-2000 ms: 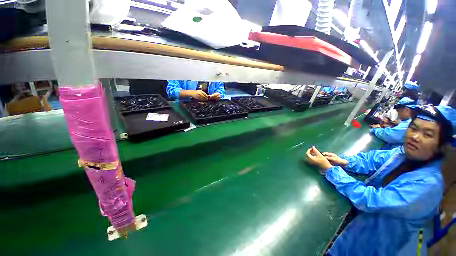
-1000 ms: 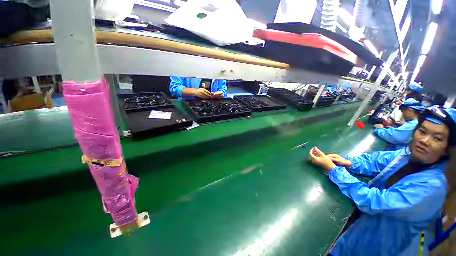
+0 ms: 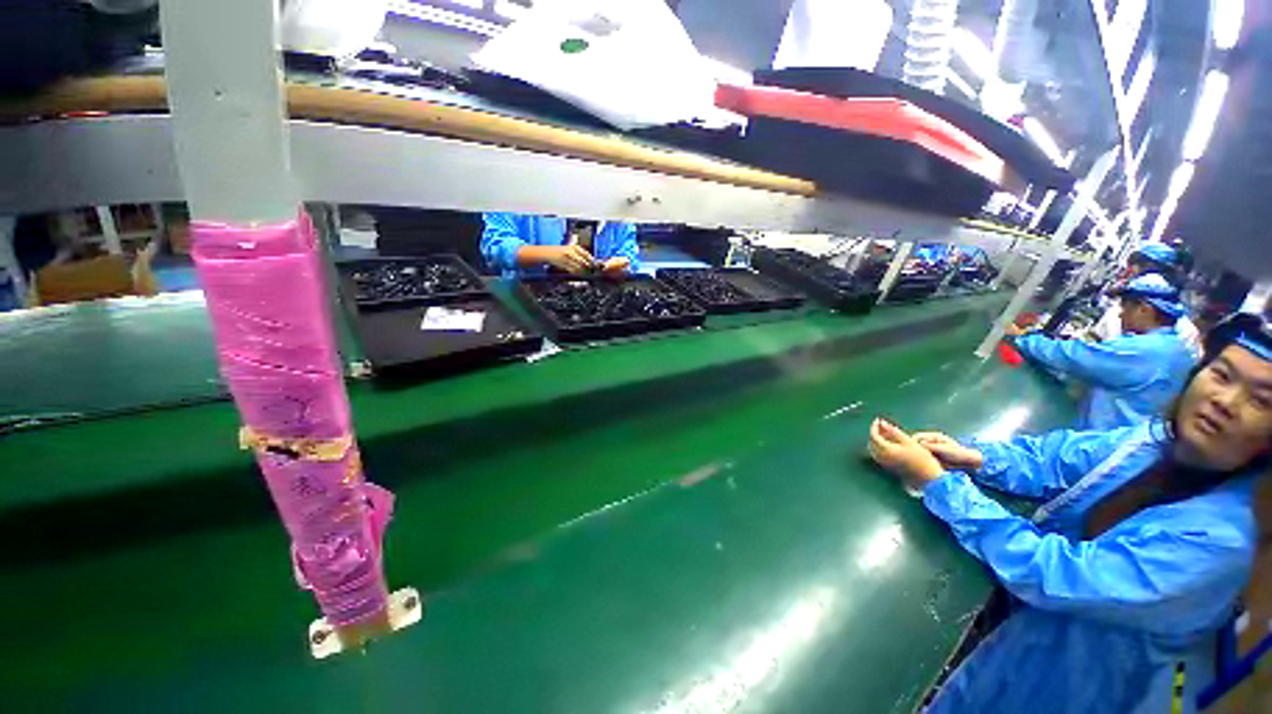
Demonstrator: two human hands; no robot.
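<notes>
Neither of my hands is in the picture. The green bench top [image 3: 670,516] lies nearest in front of me. On its far side stand black component trays filled with small dark parts [image 3: 614,304], with another filled tray [image 3: 725,290] to the right. A black tray [image 3: 405,339] at the left carries a white paper slip [image 3: 453,320]. A person in blue across the bench holds their hands over the filled tray.
A pink-wrapped post [image 3: 286,405] stands on the bench at the left. A raised shelf [image 3: 530,170] crosses above, bearing a red layer [image 3: 865,119] among black trays and a white bag [image 3: 600,63]. Seated people in blue [image 3: 1116,544] line the right edge.
The view has shifted slightly, so the post and trays sit a little further right. A farther seated person on the right now reaches forward over the bench. My hands stay out of view.
</notes>
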